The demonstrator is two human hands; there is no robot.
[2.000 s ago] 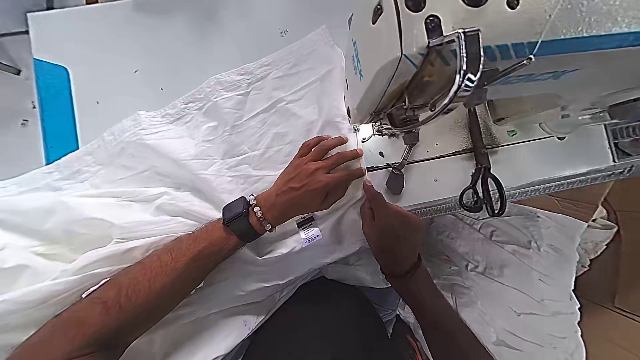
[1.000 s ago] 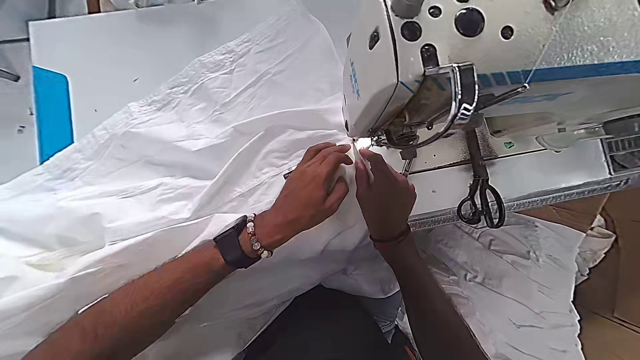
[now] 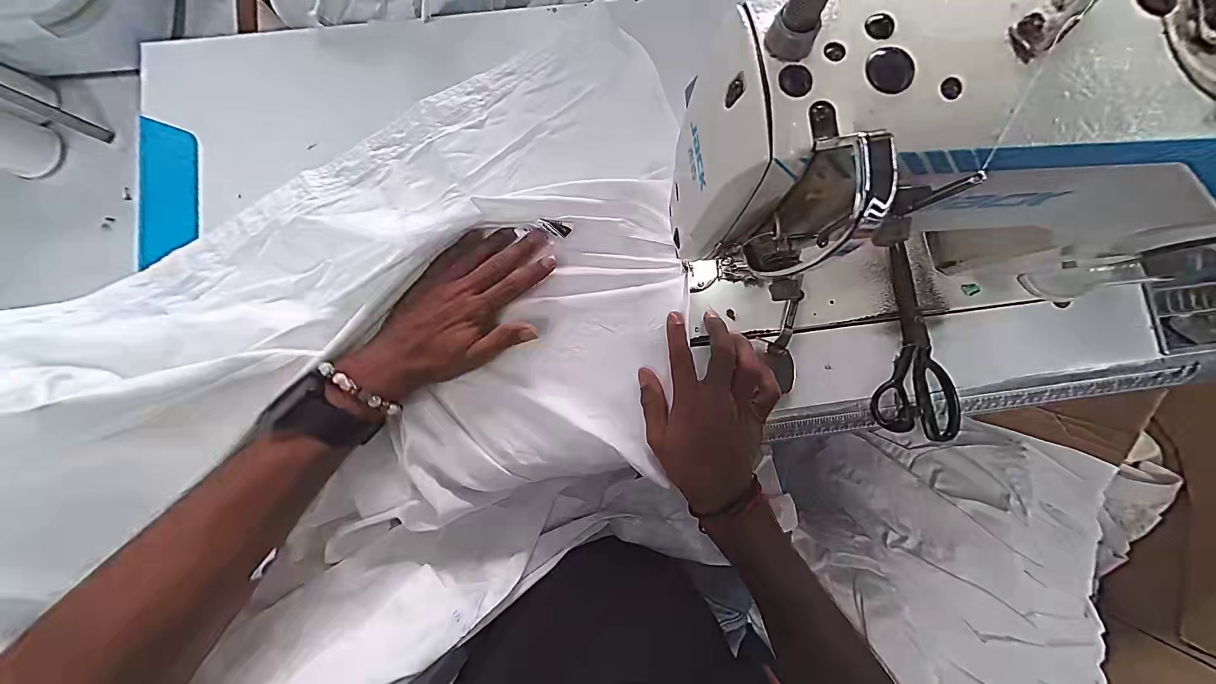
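White fabric point(image 3: 570, 380) spreads over the machine table and down over my lap, its right edge at the lit needle area of a Jack sewing machine point(image 3: 731, 142). My left hand point(image 3: 456, 313) rests on the cloth left of the needle, fingers spread, with a fold lying over its far side. A small dark label point(image 3: 554, 228) shows just beyond its fingertips. Close in front of the presser foot point(image 3: 703, 274), my right hand point(image 3: 712, 408) touches the fabric's right edge, index finger extended and thumb apart. Neither hand grips the cloth.
Black-handled scissors point(image 3: 917, 389) hang over the machine bed, right of my right hand. A measuring scale point(image 3: 1045, 391) runs along the table's front edge. More white cloth point(image 3: 950, 541) lies below at the right, beside brown cardboard point(image 3: 1149, 589). A thread guide arm point(image 3: 940, 193) projects near the machine head.
My left hand has moved left, away from the needle, and now lies flat. My right hand has come back slightly from the needle and its fingers have spread. The cloth is folded differently near my left hand.
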